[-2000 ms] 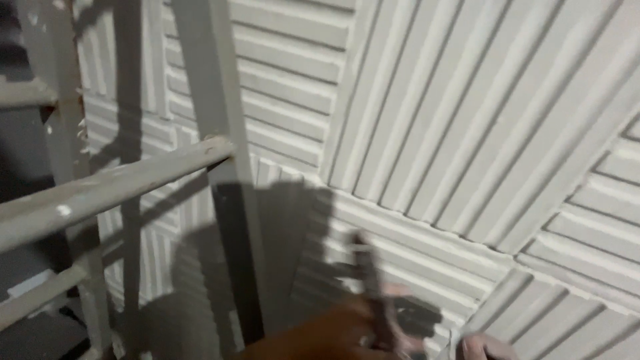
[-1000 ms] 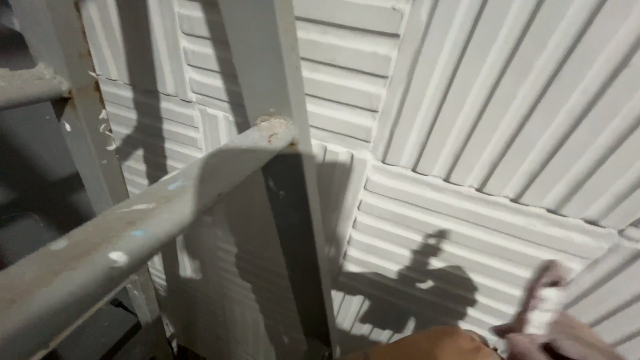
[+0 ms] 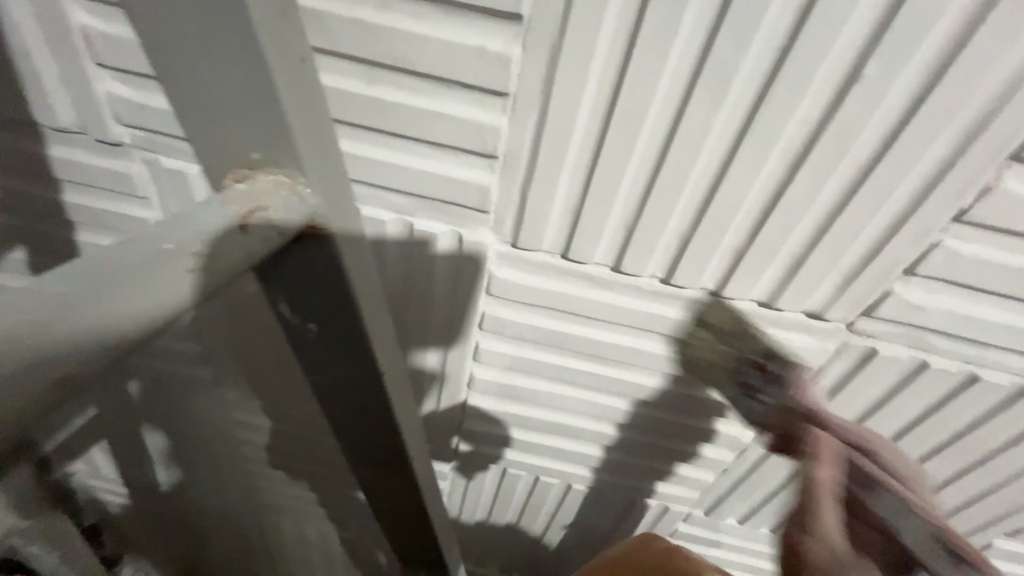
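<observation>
A flat paintbrush [image 3: 724, 340] is held in my right hand [image 3: 832, 496] at the lower right. Its blurred bristles point up and left over a white ribbed panel [image 3: 576, 360]; whether they touch it cannot be told. The ferrule looks stained and the handle runs down to the right. At the bottom edge only a rounded bit of skin shows, probably my left hand [image 3: 652, 558]; its fingers and anything in them are hidden. Grooves on neighbouring panels run in differing directions.
On the left, a paint-spotted metal ladder or scaffold frame stands before the panels, with a thick upright [image 3: 232, 88] and a round rung [image 3: 120, 280]. Dark shadows of the frame, a hand and a brush fall across the ribs.
The brush's bristle end now shows over the panel at the right; a second ago mainly the blurred hand and a pale part showed low at the right. The view has shifted closer to the frame.
</observation>
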